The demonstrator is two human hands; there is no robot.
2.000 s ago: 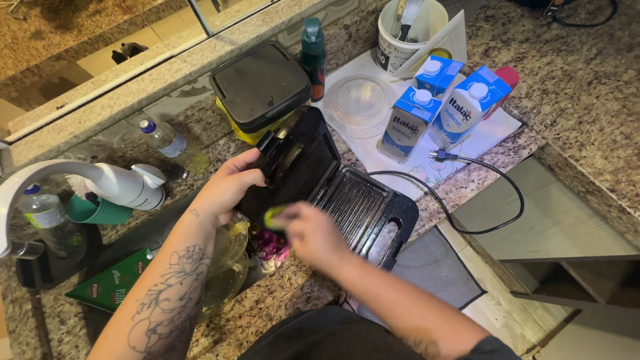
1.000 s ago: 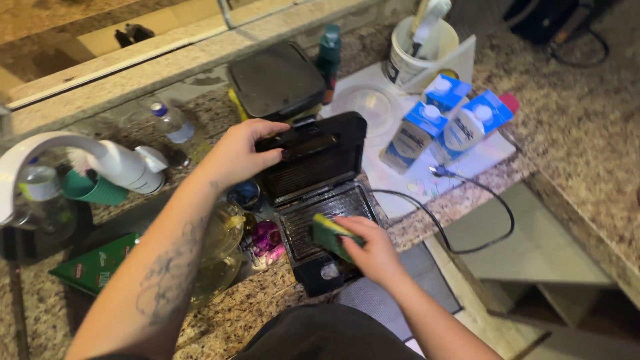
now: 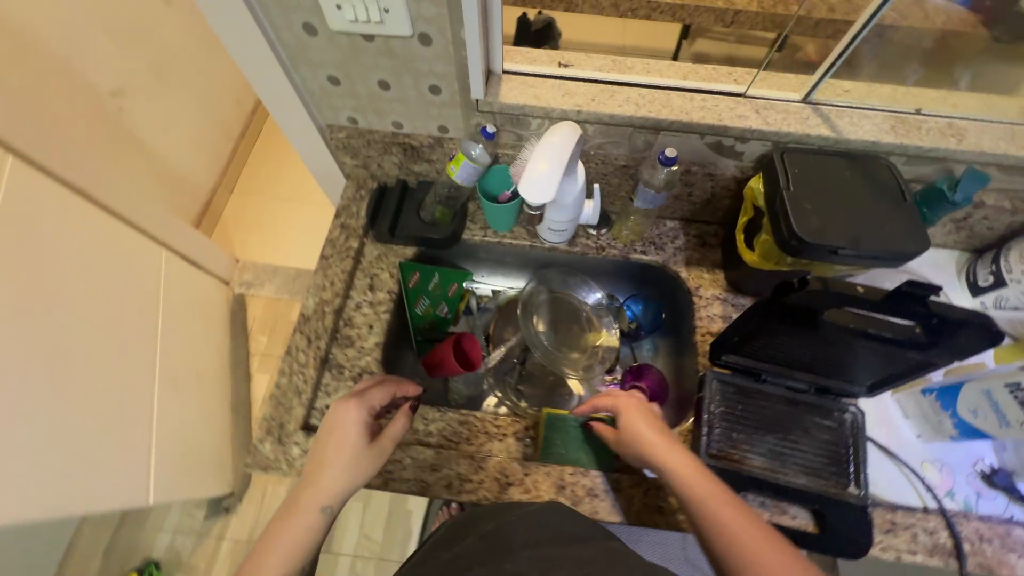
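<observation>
My right hand (image 3: 628,424) has its fingers on a green and yellow scouring sponge (image 3: 572,440) at the front edge of the sink. My left hand (image 3: 372,424) is over the front left rim, thumb and index finger near each other; whether something small is between them I cannot tell. Between and beyond my hands, the sink (image 3: 684,312) holds clear glass dishes (image 3: 568,324), a red cup (image 3: 454,354), a green triangular carton (image 3: 434,300), a purple round item (image 3: 645,382) and a blue one (image 3: 642,315). The black contact grill (image 3: 784,432) stands open to the right.
Behind the sink are a white faucet (image 3: 564,192), a teal cup (image 3: 500,204) and two plastic bottles (image 3: 462,172), (image 3: 650,188). A black lidded bin (image 3: 848,204) with a yellow bag, a milk carton (image 3: 972,404) and the power cord (image 3: 920,472) lie at the right.
My left hand has let go of the grill's lid and moved to the sink's front left. My right hand has moved with the sponge from the grill plate to the sink's front edge. The view has swung left.
</observation>
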